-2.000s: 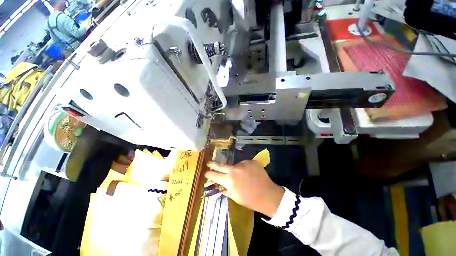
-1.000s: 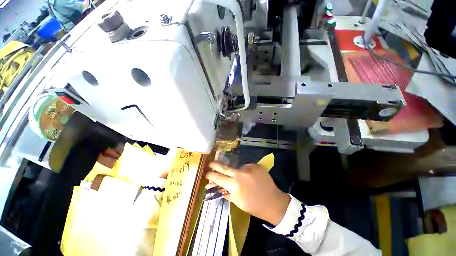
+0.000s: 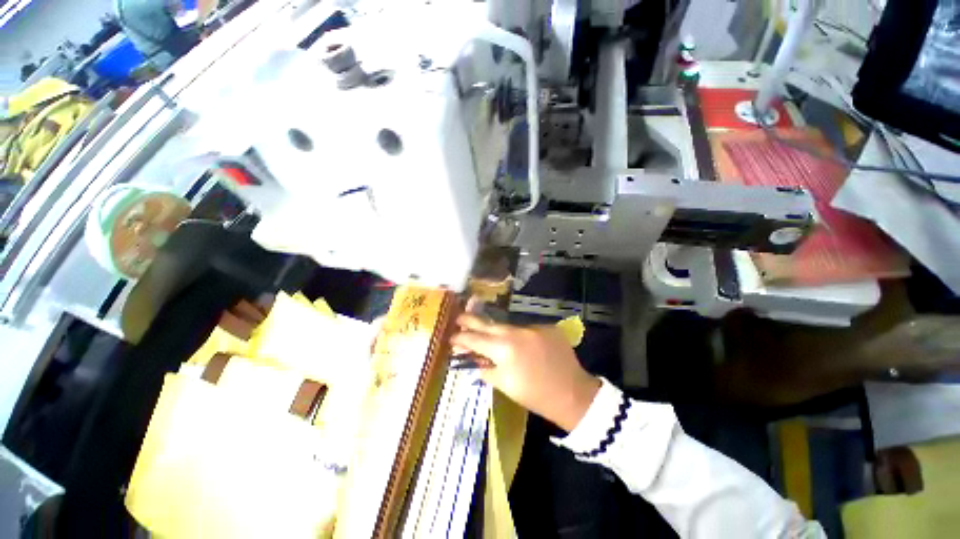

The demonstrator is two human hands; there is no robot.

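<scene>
A long orange-yellow clamp plate with handwriting and a dark slot lies over the white-silver machine arm. My right hand lies on its right side near the needle area, fingertips at the slot, with a small dark tool, apparently thread snips, held under the fingers. Yellow workpiece cloth hangs right of the arm. Left of the plate lies a glare-bright pile of yellow pieces with brown patches. A faint dark cuff trim shows there; my left hand is lost in glare or hidden.
The white sewing machine head stands above the plate's far end. A metal carriage bar extends right. Beyond are a red ribbed pad and a black-framed screen. A second yellow pile is low right. A person's sleeve shows far left.
The view has shifted, and the machine head's position in the picture has changed. My right hand remains at the plate's slot. The left cuff trim has moved lower and blurred; a brown patch now shows above it.
</scene>
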